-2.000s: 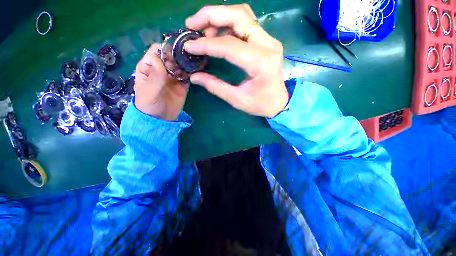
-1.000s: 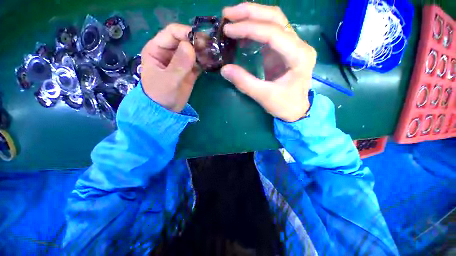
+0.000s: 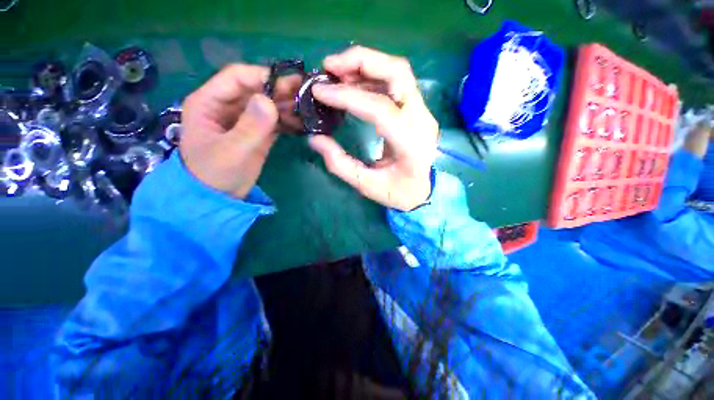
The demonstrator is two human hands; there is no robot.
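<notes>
My left hand is left of centre over the green bench and pinches a dark frame-like part between thumb and fingers. My right hand is just right of it and holds a dark round unit with a shiny silver rim, thumb below and fingers above. The two parts are very close together; whether they touch cannot be told. Part of the round unit is hidden by the right fingers.
A pile of shiny round parts lies left. A blue bin holds white rings, with dark tweezers and a blue stick below. Right are a red compartment tray with metal rings, a small red crate and another person's blue sleeve.
The view has swung right, so more of the red tray and another person's arm show. The left hand holds the dark frame a little apart from the round unit in the right hand.
</notes>
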